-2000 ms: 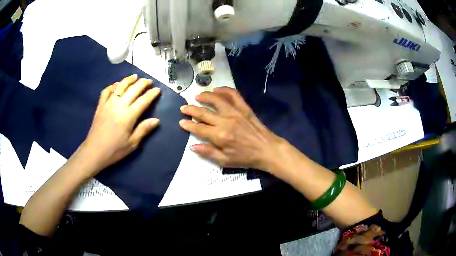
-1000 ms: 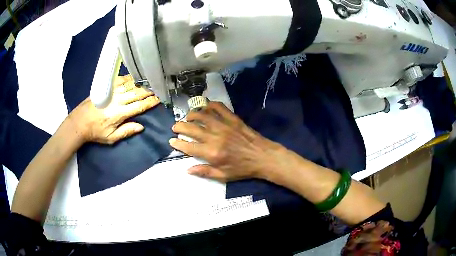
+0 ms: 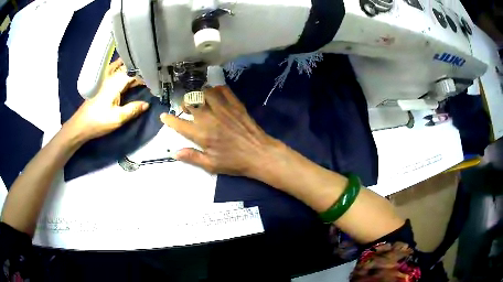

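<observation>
A navy cut panel (image 3: 105, 148) lies flat on the bed, its upper right edge under the presser foot and needle (image 3: 166, 93). My left hand (image 3: 107, 107) rests flat on the panel, left of the needle; its fingertips are partly hidden behind the machine head and the off-white guard (image 3: 95, 66). My right hand (image 3: 212, 129) is just right of the needle, index fingertip near the panel's edge, thumb on the white bed; some fingers are hidden behind the ribbed tension knob (image 3: 194, 99). Whether it grips cloth cannot be told.
The white JUKI machine arm (image 3: 380, 49) crosses the top. Navy sewn pieces (image 3: 314, 121) lie under it, with pale thread ends (image 3: 281, 77). More navy cloth (image 3: 19, 137) is at the left edge. A small pinkish item (image 3: 439, 118) lies at right. A printed ruler scale (image 3: 149, 222) runs along the front.
The panel has moved up under the needle, and its lower edge sits higher. My left hand has moved with it, further behind the guard. My right index finger has come close to the needle.
</observation>
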